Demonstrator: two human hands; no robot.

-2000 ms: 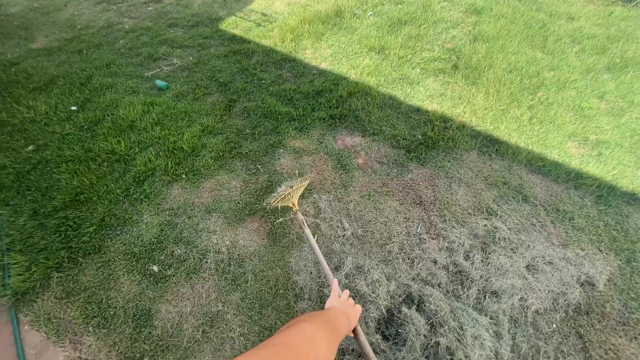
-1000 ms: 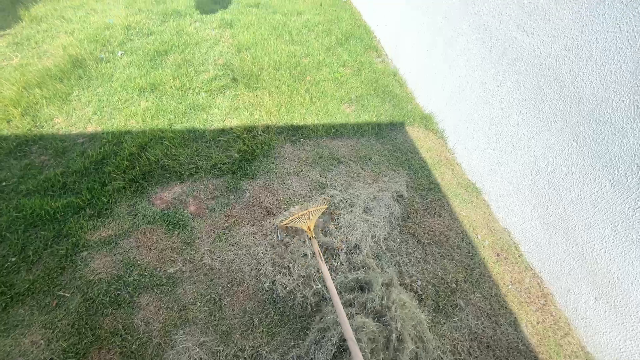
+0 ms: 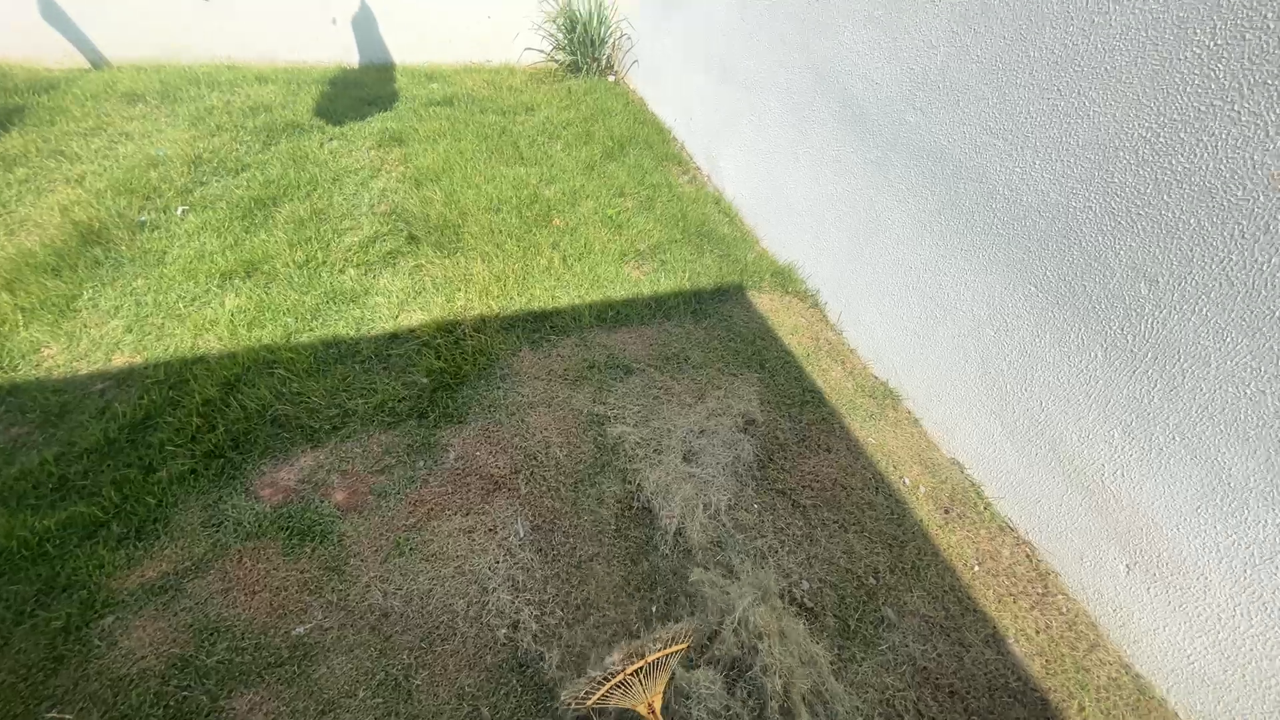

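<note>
The yellow fan head of a leaf rake (image 3: 640, 680) lies on the lawn at the bottom edge, with dry grass caught about its tines. Its handle runs out of view below. Just right of the rake head is a loose heap of cut dry grass (image 3: 765, 640), and a thinner strip of dry clippings (image 3: 695, 455) stretches farther up. Neither my left hand nor my right hand shows, so what they hold is hidden.
A rough white wall (image 3: 1000, 250) borders the lawn on the right and meets a pale back wall (image 3: 220, 30). A tufted plant (image 3: 585, 38) grows at their corner. Sunlit green grass (image 3: 400, 220) lies beyond the shaded, partly bare ground.
The view has swung right and up to the walls. The rake head has come nearer, down beside the grass heap. The hand seen on the handle two seconds ago is out of view.
</note>
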